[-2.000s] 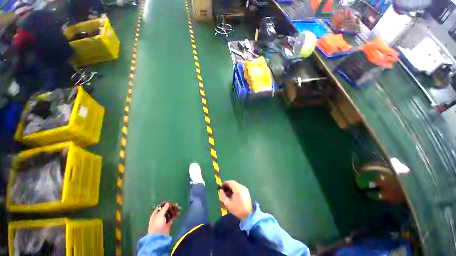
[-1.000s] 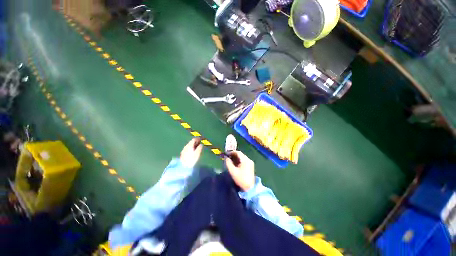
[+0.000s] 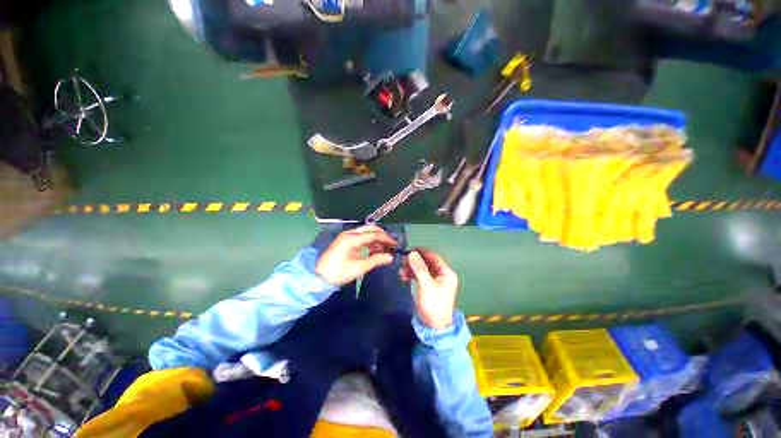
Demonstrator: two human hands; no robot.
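My left hand [image 3: 354, 256] and my right hand [image 3: 431, 284] meet at the fingertips in front of my lap, just below the bench edge. Both hold a small dark part [image 3: 396, 251] between them; its shape is mostly hidden by my fingers. Beyond my hands, an adjustable wrench [image 3: 406, 193] and a double-ended wrench [image 3: 415, 124] lie on the dark bench surface [image 3: 342, 210]. A curved metal plate [image 3: 341, 148] lies left of the double-ended wrench.
A blue tray [image 3: 487, 205] with yellow wire bundles [image 3: 582, 188] sits right of the wrenches. A pale-handled tool [image 3: 467, 204] lies beside it. A small dark box [image 3: 396, 94] is farther back. Yellow crates [image 3: 513, 364] stand at lower right. A wheel-like metal frame [image 3: 81, 109] is at left.
The view has turned and moved closer to the bench with the wrenches and blue tray. My hands, apart in the earlier frames, have come together at the small dark part.
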